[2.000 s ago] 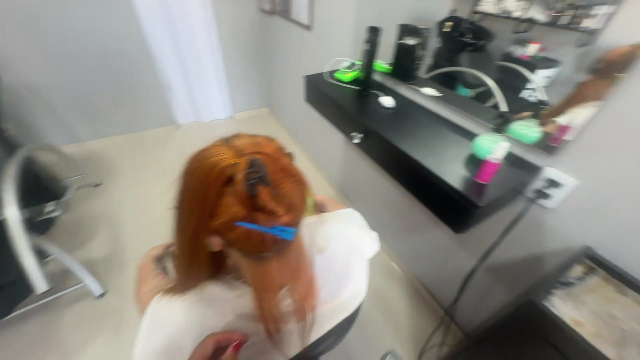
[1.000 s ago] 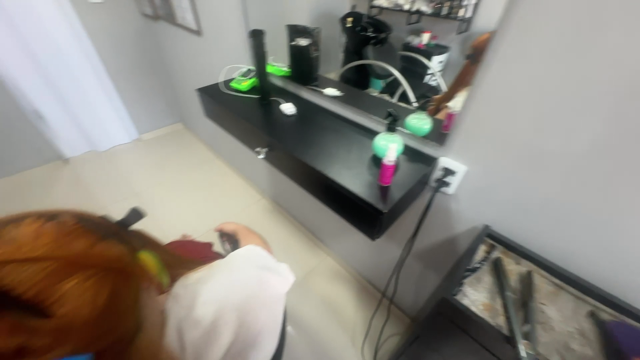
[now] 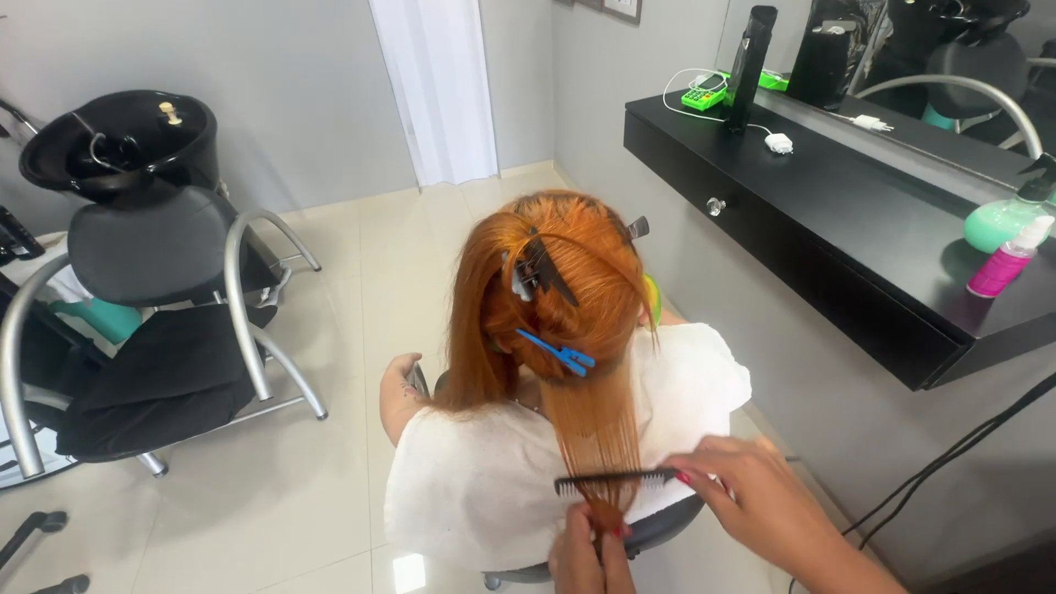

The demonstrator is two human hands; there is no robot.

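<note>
A seated person with orange hair [image 3: 569, 256] faces away, a white towel [image 3: 478, 487] over the shoulders. Between the thumb and fingers of my left hand [image 3: 590, 553] is the lower end of a loose, thin section of hair [image 3: 598, 421]. My right hand [image 3: 734, 487] grips a black comb [image 3: 610, 481] by its right end; the comb lies across that section just above my left hand. A dark claw clip [image 3: 540, 268] holds hair at the back of the head. Lower down sits a blue sectioning clip [image 3: 557, 352]. Another dark clip [image 3: 638, 228] shows at the head's right side.
At the right, a black wall shelf [image 3: 792, 223] below a mirror bears a green card terminal [image 3: 705, 95], a white charger [image 3: 778, 143], a green spray bottle [image 3: 994, 224] and a pink bottle [image 3: 998, 268]. A salon chair [image 3: 157, 247] with a black wash basin [image 3: 124, 144] stands left. Black cables [image 3: 949, 454] hang lower right.
The view has swung back to the seated person. Both my hands are now at the hair, with the comb in the right one; a second ago neither hand was plainly seen.
</note>
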